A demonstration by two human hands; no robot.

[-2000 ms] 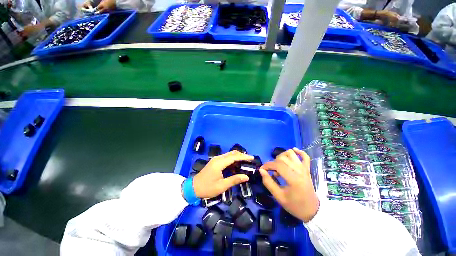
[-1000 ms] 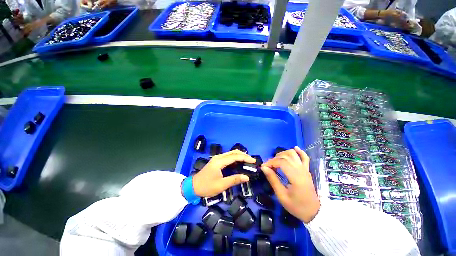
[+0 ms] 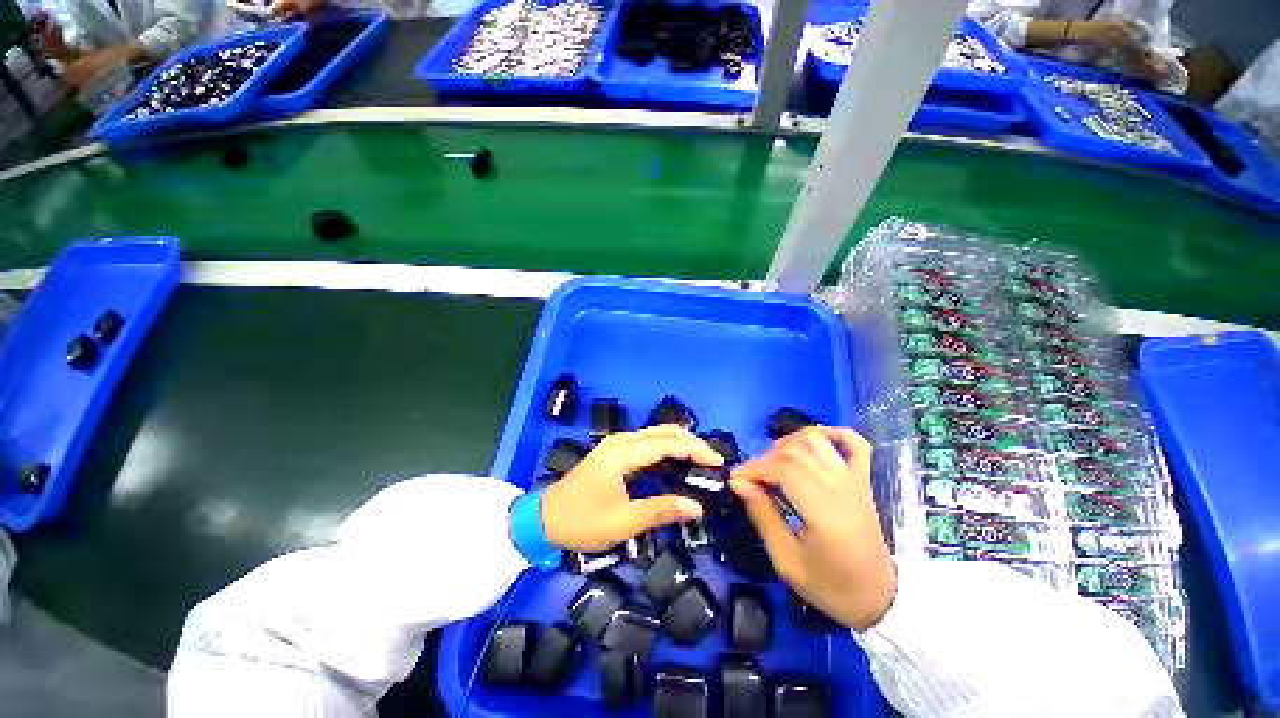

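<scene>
A black housing [image 3: 702, 480] with a pale face is held above the near blue tray [image 3: 688, 317]. My left hand [image 3: 607, 491], with a blue wrist band [image 3: 529, 529], grips it between thumb and fingers from the left. My right hand [image 3: 828, 522] has its thumb and fingertips pinched at the housing's right end; whether it holds a small part there is hidden. Many loose black housings [image 3: 689, 612] lie in the tray below and around my hands.
A clear blister tray [image 3: 983, 407] with green boards stands right of the near tray, then a blue tray [image 3: 1218, 435]. A left blue tray [image 3: 84, 400] holds several black pieces. A pale post [image 3: 852, 154] rises before the green conveyor [image 3: 590, 211]. People sit opposite behind parts trays.
The black and metallic pieces on the conveyor have moved left. My hands stay at nearly the same place on the housing, with small shifts of the right fingers.
</scene>
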